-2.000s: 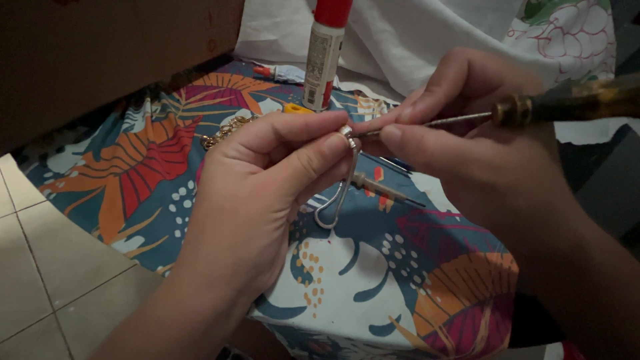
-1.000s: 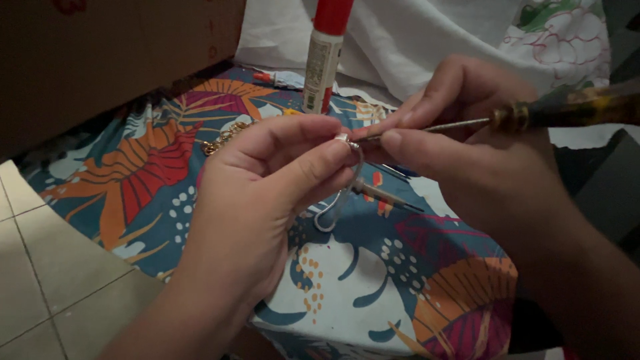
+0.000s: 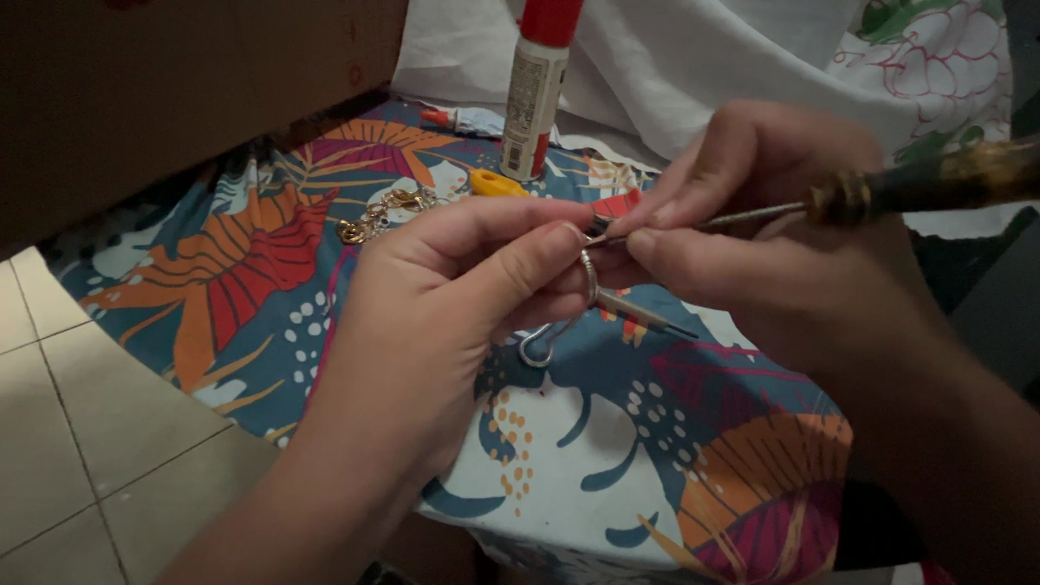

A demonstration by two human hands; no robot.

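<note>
My left hand (image 3: 479, 284) pinches one end of a silver-coloured chain (image 3: 589, 276) between thumb and forefinger; the chain hangs below in a loop. My right hand (image 3: 756, 203) grips the metal shaft (image 3: 756, 214) of a thin tool with a dark mottled handle (image 3: 926, 183), which points left. The tool's tip meets the pinched end at my left fingertips, where fingers partly hide it. Beneath my hands, a thin pen-like tool (image 3: 642, 313) with a dark tip lies on the patterned cloth (image 3: 561, 463). Gold-coloured chain (image 3: 378, 215) lies behind my left hand.
A spray can or bottle with a red cap (image 3: 536, 97) stands at the back, beside a small tube (image 3: 475, 120) and a yellow object (image 3: 497, 184). A cardboard box (image 3: 195, 89) fills the upper left. White cloth (image 3: 682, 65) hangs behind; floor tiles (image 3: 49, 422) show at the left.
The fingers of my right hand have shifted a little around the shaft, and the hanging chain has swung slightly. Both hands keep their hold.
</note>
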